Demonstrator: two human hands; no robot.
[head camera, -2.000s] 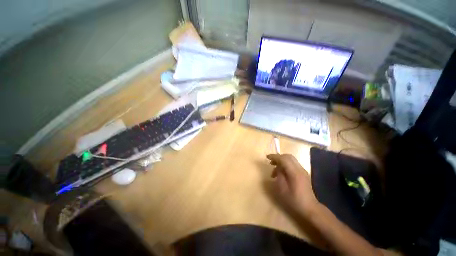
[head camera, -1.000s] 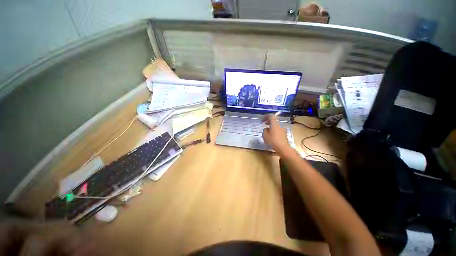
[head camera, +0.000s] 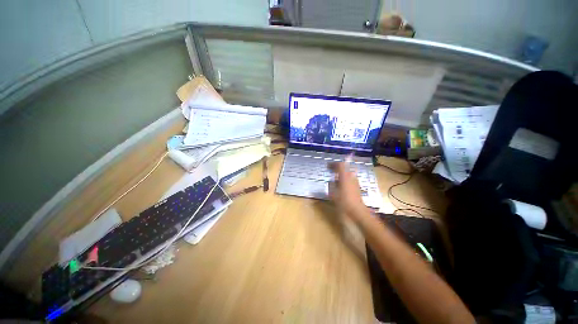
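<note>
My right hand (head camera: 345, 186) is blurred over the front part of the silver laptop (head camera: 304, 174), whose screen is lit. A small pale tip, seemingly a cigarette (head camera: 350, 155), shows at its fingers. Whether the hand touches the laptop is unclear. My forearm crosses the black mouse pad (head camera: 380, 266), where a mouse (head camera: 424, 252) with a green-white light shows beside the arm. My left hand is out of the picture.
A black keyboard (head camera: 152, 221) with a cable across it lies at left, beside a white mouse (head camera: 125, 291). Papers (head camera: 225, 125) are stacked left of the laptop. At right stands the open black printer (head camera: 481, 221) with a white roll (head camera: 529, 215). A partition (head camera: 310, 69) rises behind.
The blurred shape at the lower left has gone. My right hand is slightly lower over the laptop and more blurred. The view has shifted a little, and the mouse now shows on the pad.
</note>
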